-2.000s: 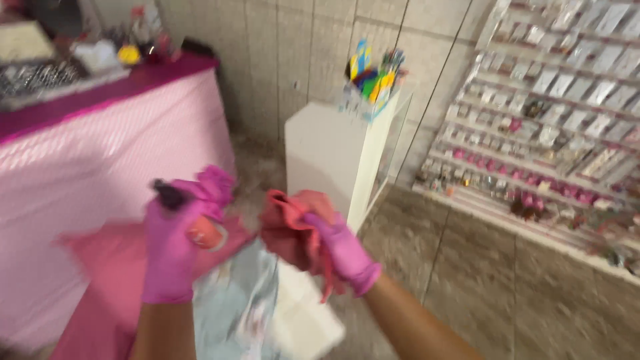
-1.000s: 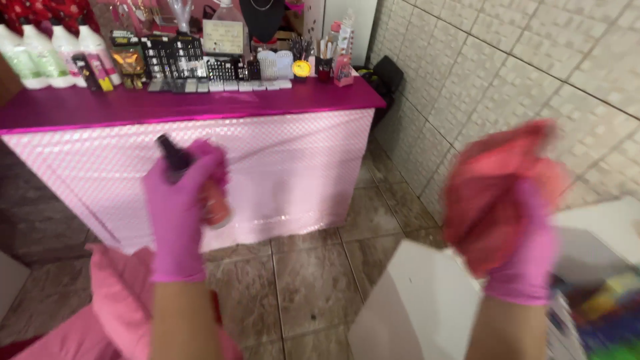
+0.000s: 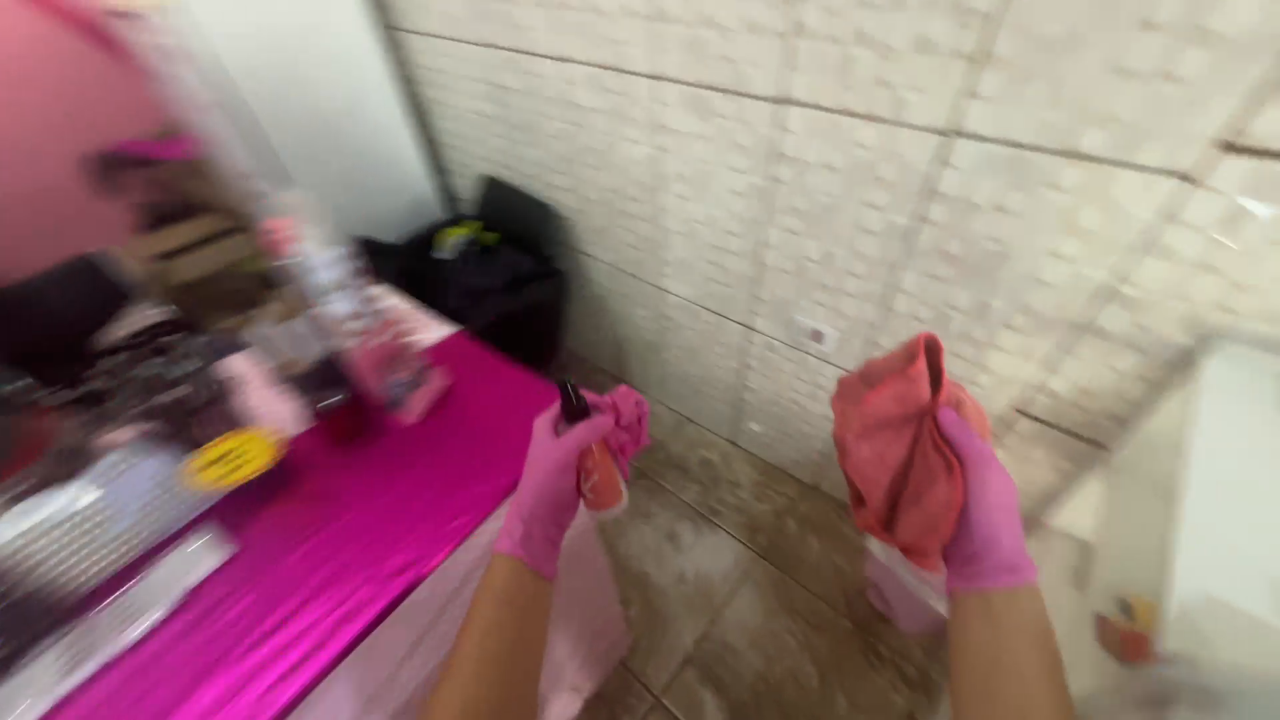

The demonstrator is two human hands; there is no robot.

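Observation:
Both hands wear pink gloves. My left hand [image 3: 552,480] grips a small spray bottle [image 3: 602,478] with a black top and an orange-red body, along with a bunched magenta cloth [image 3: 628,425]. It is just off the right end of a counter with a shiny magenta cover [image 3: 400,510]. Farther right, my right hand [image 3: 985,510] holds a folded coral-red cloth [image 3: 895,440] up in front of the tiled wall. The fingers behind that cloth are hidden.
Blurred goods crowd the counter, among them a yellow round item [image 3: 233,458] and pink packages [image 3: 400,375]. A black bag or bin [image 3: 500,285] stands by the tiled wall [image 3: 700,200]. White furniture [image 3: 1230,500] is at the right, above a brown tiled floor [image 3: 740,600].
The view has swung strongly, now close to the counter's right end and the wall. Both hands keep their hold on the bottle and cloths, and they are farther apart than two seconds ago.

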